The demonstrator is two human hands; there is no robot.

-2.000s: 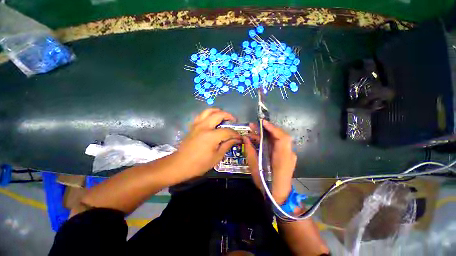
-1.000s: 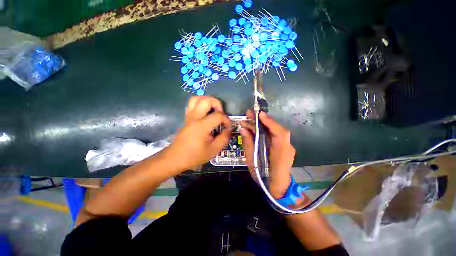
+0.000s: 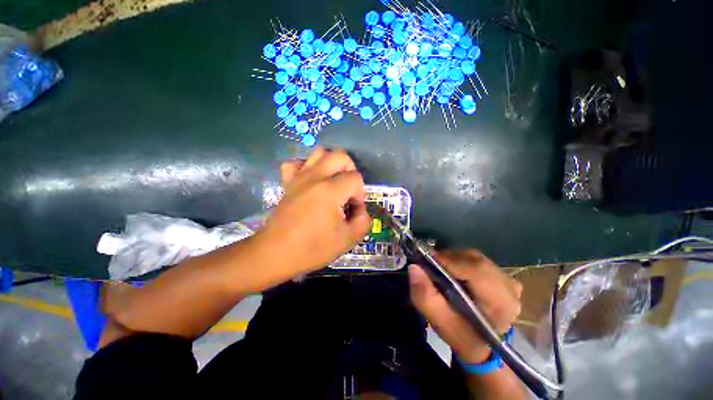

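Note:
The white socket unit [image 3: 395, 199] lies open at the bench's front edge, its circuit board [image 3: 381, 230] showing a yellow block and green parts. My left hand [image 3: 317, 215] is over the unit's left part, fingertips pinched together above the board; what they pinch is hidden. My right hand [image 3: 469, 293] holds the soldering iron [image 3: 447, 283] like a pen, its tip end over the board near my left fingertips. Whether the tip touches is unclear. The blue disc components [image 3: 375, 74] lie heaped behind the unit, thin legs sticking out.
The bundled power cord in clear plastic [image 3: 168, 244] lies left of the unit. A bag of blue discs [image 3: 27, 74] is at the far left. A dark tray with silvery wires [image 3: 582, 160] stands right beside a dark box [image 3: 684, 133]. The iron's cable [image 3: 557, 312] hangs at lower right.
The right hand has moved down and right and turned the iron, which pointed up at the discs, so its tip is now over the board. The left hand remains at the unit.

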